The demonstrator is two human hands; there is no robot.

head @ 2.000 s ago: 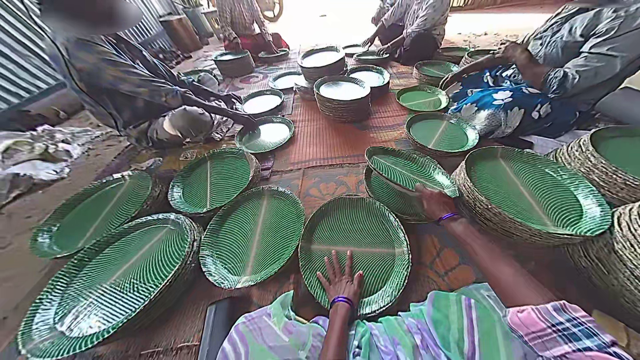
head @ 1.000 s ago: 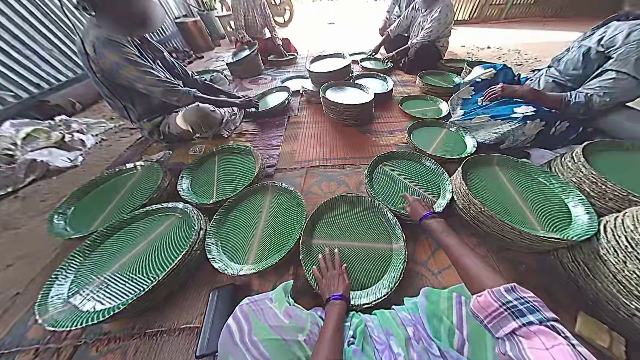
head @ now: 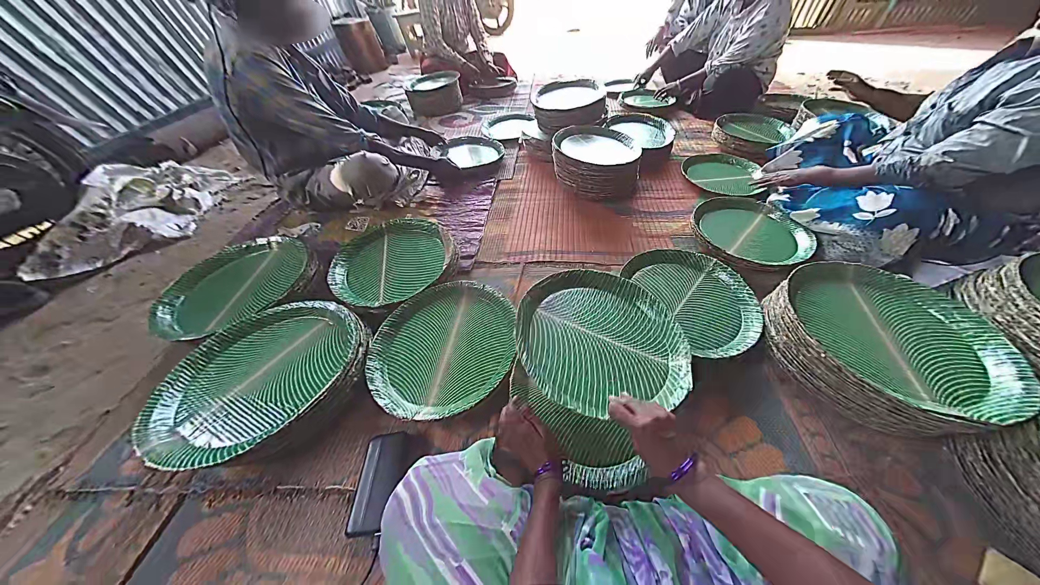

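My right hand (head: pixel 646 426) pinches the near rim of a round green leaf-patterned plate (head: pixel 601 341), tilted above another green plate (head: pixel 577 431) in front of my lap. At the left edge of that lower plate is my left hand (head: pixel 524 439), its fingers partly hidden. Just behind the raised plate, to the right, lies a further leaf-patterned plate (head: pixel 699 301). Left of my hands rests one more green plate (head: pixel 443 349). A tall stack of leaf-patterned plates (head: pixel 902 341) stands at the right.
More plate stacks (head: pixel 252 382) lie at the left, and others (head: pixel 597 158) stand on the red mat (head: pixel 569 215). A black flat object (head: pixel 380 483) is beside my left knee. Several people sit around the mats; one at the left (head: pixel 301 122) holds a plate, another (head: pixel 959 154) sits at the right.
My right hand has moved from the plate at the right to the centre, and now holds a plate up there. My left hand, earlier spread flat on the centre plate, is at its left edge.
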